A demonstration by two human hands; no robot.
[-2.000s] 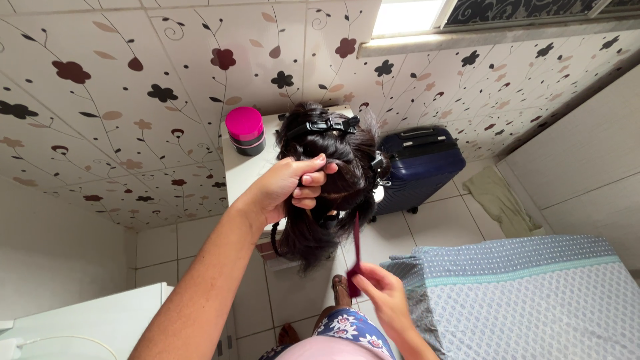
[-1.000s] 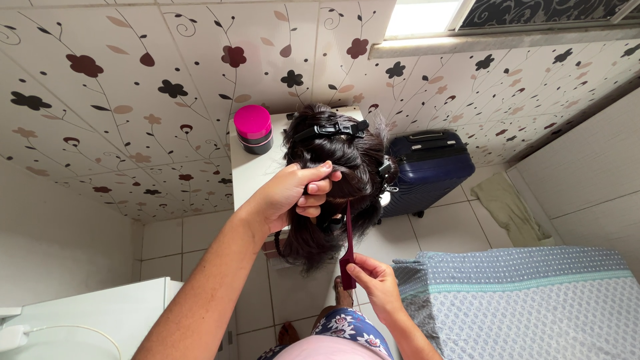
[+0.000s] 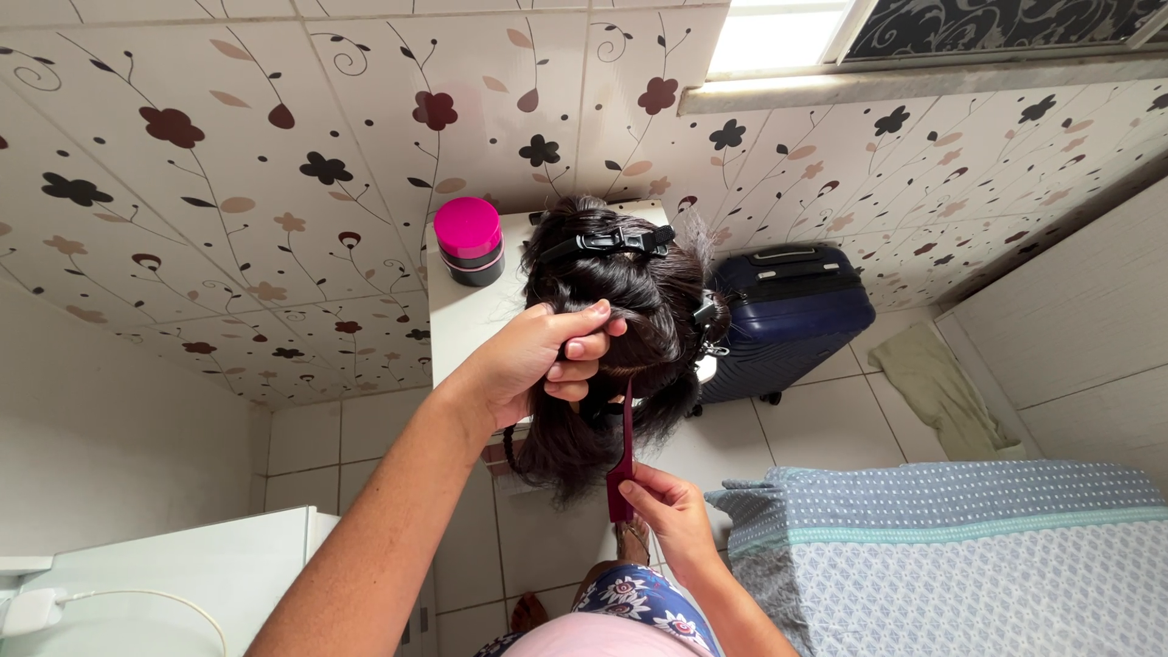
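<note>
In the head view, a head of dark hair [image 3: 652,283] is at the centre, with black hair clips [image 3: 616,242] across its top and a smaller clip [image 3: 705,310] on its right side. Whether it is a person or a mannequin, I cannot tell. My left hand [image 3: 573,351] is closed around a section of this hair. Below it, my right hand [image 3: 671,511] pinches the wide end of a dark red tail comb [image 3: 621,479]. The comb's thin tail points up at the hair, its tip by a parting. Loose hair hangs left of the comb.
A white table [image 3: 447,342] behind the head holds a jar with a pink lid [image 3: 467,228]. A dark blue suitcase [image 3: 789,319] stands to the right. A patterned bed cover [image 3: 967,557] lies at lower right, a white furniture top [image 3: 192,575] at lower left.
The comb in my right hand has shifted left and swung more upright against the hair since two seconds ago. My left hand keeps its hold on the section.
</note>
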